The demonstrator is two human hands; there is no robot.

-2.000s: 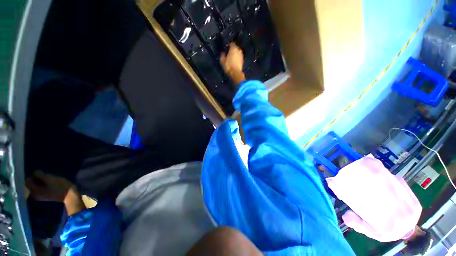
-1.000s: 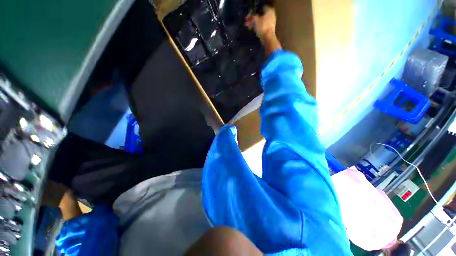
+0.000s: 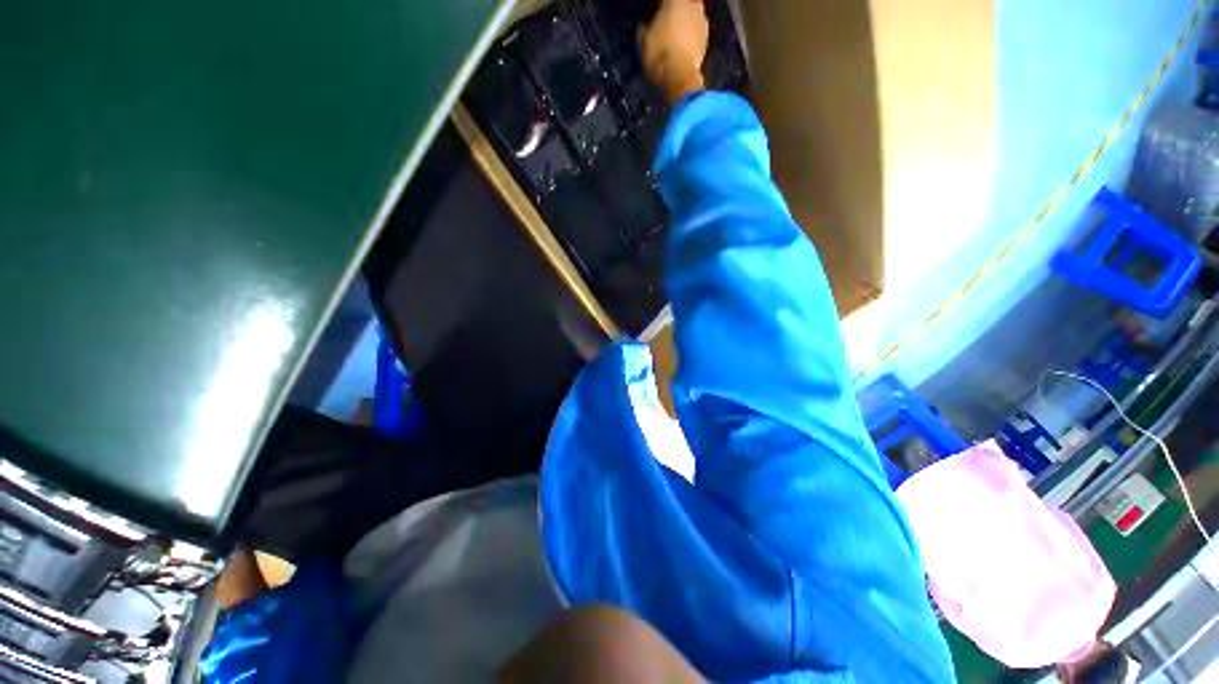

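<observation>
A shiny black blister tray [image 3: 568,147] with moulded pockets lies in an open brown carton [image 3: 816,147]. My right hand [image 3: 675,47] is over the tray's far part at the top edge of the picture. Its fingers are partly cut off or blurred, so I cannot tell whether it holds anything. My left hand [image 3: 241,581] is low on the left, with only the wrist part showing beside the bench edge. Its fingers are hidden. Dark phone units with silvery parts [image 3: 67,568] lie in rows on the bench at the lower left.
The green bench top [image 3: 201,187] with its pale edge fills the upper left. Blue stools [image 3: 1130,254] stand on the light blue floor at the right. A person in a pink smock [image 3: 1003,555] is at the lower right, near another line with a white cable.
The view has shifted, so more of the green bench shows. My right hand has moved from the tray's middle to its far part. My left wrist stays low on the left.
</observation>
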